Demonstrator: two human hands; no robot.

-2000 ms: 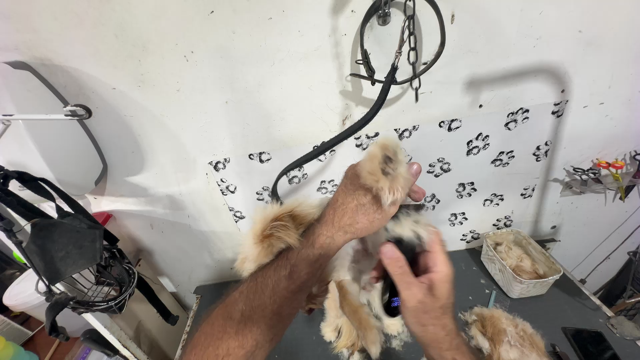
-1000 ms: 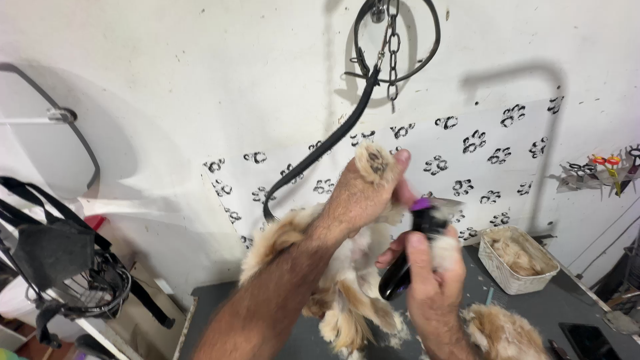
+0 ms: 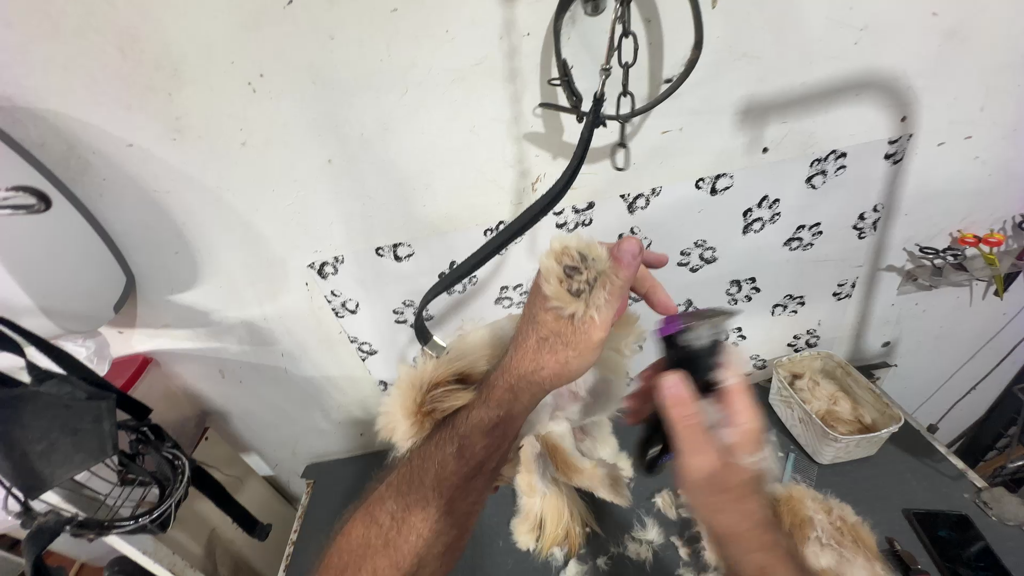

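Observation:
A dog with cream and tan fur (image 3: 448, 384) is on the dark grooming table, a black leash (image 3: 512, 228) running up from its neck area to a wall fixture. My left hand (image 3: 580, 320) holds one of its paws (image 3: 574, 276) raised, the pads facing me. In my right hand (image 3: 704, 416) is a black electric clipper (image 3: 690, 344) with a purple part near its blade, blurred and a little to the right of the left fingers. The dog's lower legs (image 3: 552, 496) show beneath my left forearm. Its face is hidden.
A white basket (image 3: 836, 448) of cut fur stands at the right. Nearby lie a comb (image 3: 800, 468), a clump of tan fur (image 3: 828, 532) and a dark phone (image 3: 956, 540). Scissors (image 3: 980, 240) hang on the right wall. A wire basket (image 3: 136, 480) is at the left.
Two seconds ago the clipper was lower, beside the dog's body; it was then lifted, and its purple end now shows near my left fingers. My left hand still holds the paw.

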